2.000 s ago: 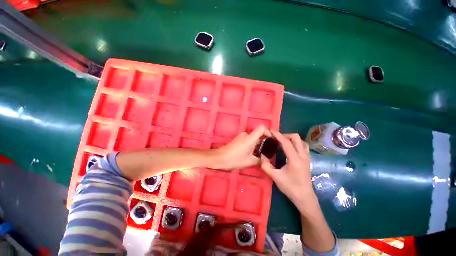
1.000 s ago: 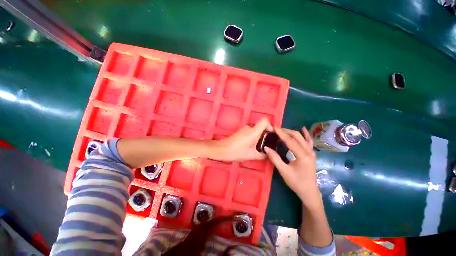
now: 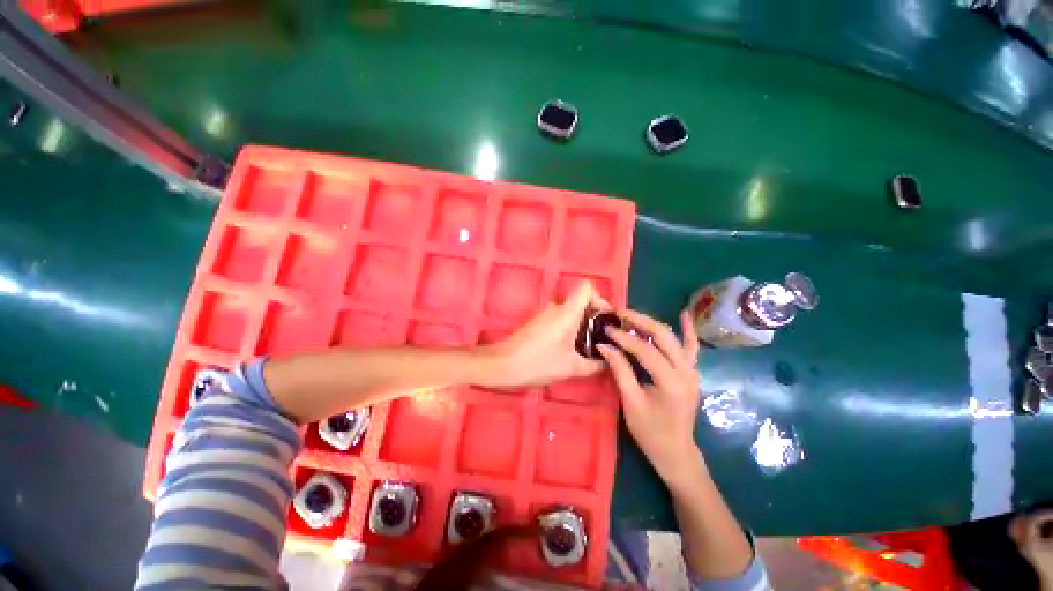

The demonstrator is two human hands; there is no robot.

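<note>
My left hand (image 3: 552, 341) holds a watch body (image 3: 597, 333) by its edge, over the right side of the red tray (image 3: 629, 248). The watch's dark face is turned up. My right hand (image 3: 655, 381) has its fingertips on the watch face; whether a wipe is between them I cannot tell. Several watch bodies lie with their round sensors up in the tray's near pockets, one of them at the near right (image 3: 562, 536). My left forearm and dark hair hide parts of the tray.
A solvent bottle (image 3: 730, 314) with a metal top stands right of the tray. Crumpled clear scraps (image 3: 776, 443) lie nearer. Three watch bodies lie on the green belt beyond. A white strip (image 3: 988, 404) and a watch cluster (image 3: 1040, 367) are far right, near another person's hand (image 3: 1031, 540).
My right fingers have moved across the watch face and curled closer over it. The watch stays in my left hand. The loose cluster and another person's hand have come into view at right.
</note>
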